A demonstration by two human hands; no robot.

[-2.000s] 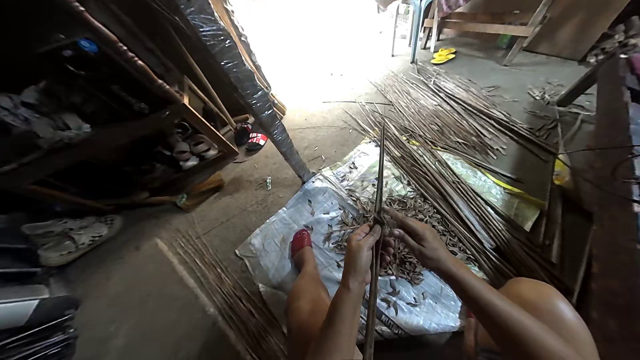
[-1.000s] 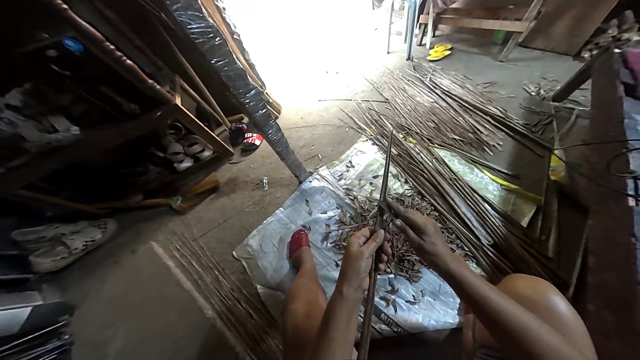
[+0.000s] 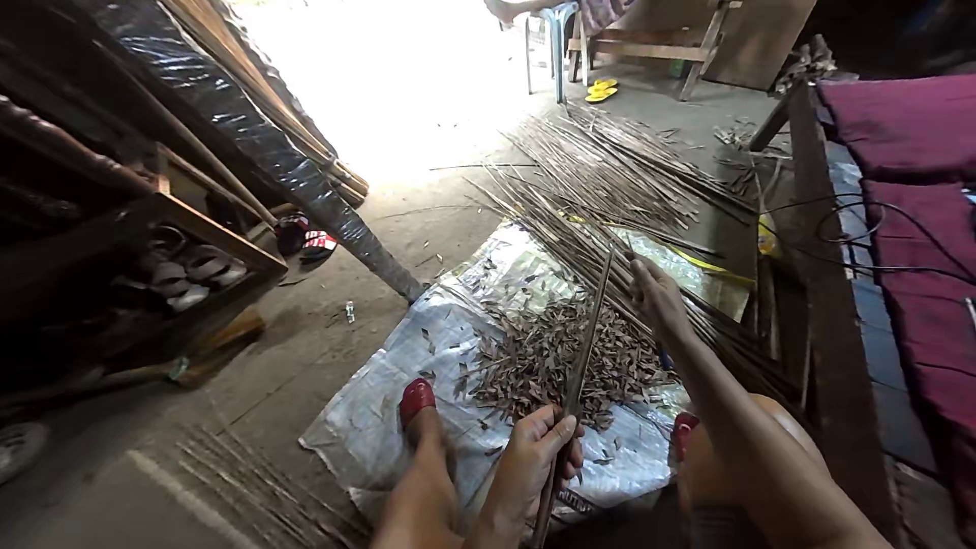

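Note:
My left hand [image 3: 545, 446] is closed around a long, dark, thin plant stalk [image 3: 583, 358], which slants up and away from me. To the upper right of it, my right hand [image 3: 657, 297] is over the bundle of long thin stalks [image 3: 564, 240], its fingers bent; whether it holds anything is unclear. Beneath the held stalk lies a heap of short brown shavings or leaf scraps [image 3: 534, 358] on a pale woven plastic sheet [image 3: 374, 408]. More stalks [image 3: 610, 168] are spread on the floor beyond.
At left, a wrapped post [image 3: 305, 179] stands beside a shoe shelf [image 3: 221, 236]. A dark wooden bench frame [image 3: 827, 305] with maroon cushions [image 3: 915, 229] and a black cable runs along the right. Another stalk bundle [image 3: 244, 488] lies lower left. Yellow slippers [image 3: 601, 90] rest near a plastic stool [image 3: 560, 46].
My right hand has moved away from the left hand, up and to the right. My left hand still grips a stalk. The view has shifted to show the maroon cushions.

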